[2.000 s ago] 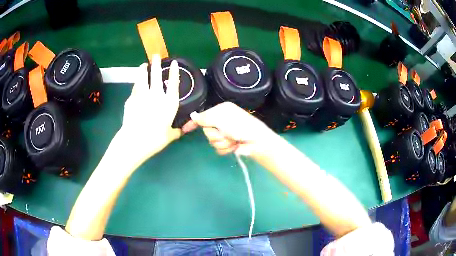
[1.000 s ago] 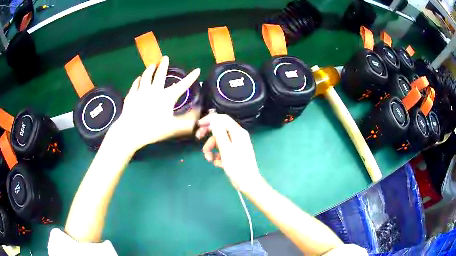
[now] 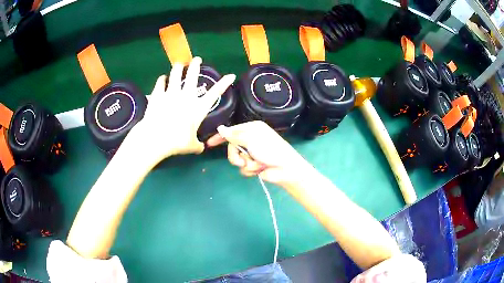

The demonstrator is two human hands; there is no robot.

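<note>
Four black speakers with orange straps stand in a row on the green bench. My left hand (image 3: 168, 119) lies over the second speaker from the left (image 3: 224, 109), fingers spread across its top and thumb low at its near side; its logo face is partly covered. My right hand (image 3: 257, 149) pinches the end of a thin white cable (image 3: 272, 213) at this speaker's lower near side. The plug tip and the port are hidden, so I cannot tell if it is plugged in. The neighbouring speaker (image 3: 272, 93) shows a pale ring around its logo.
A mallet with amber head and pale handle (image 3: 387, 146) lies right of the row. More speakers stand at the left (image 3: 33, 132) and right (image 3: 431, 132). Black ribbed parts (image 3: 342, 26) lie on the far belt. A blue bin (image 3: 425, 232) is below the bench edge.
Both hands have moved from the row's leftmost speaker to the second one, the cable still in my right hand. The view has shifted. Since one second ago, my right hand's fingers have closed in at the speaker.
</note>
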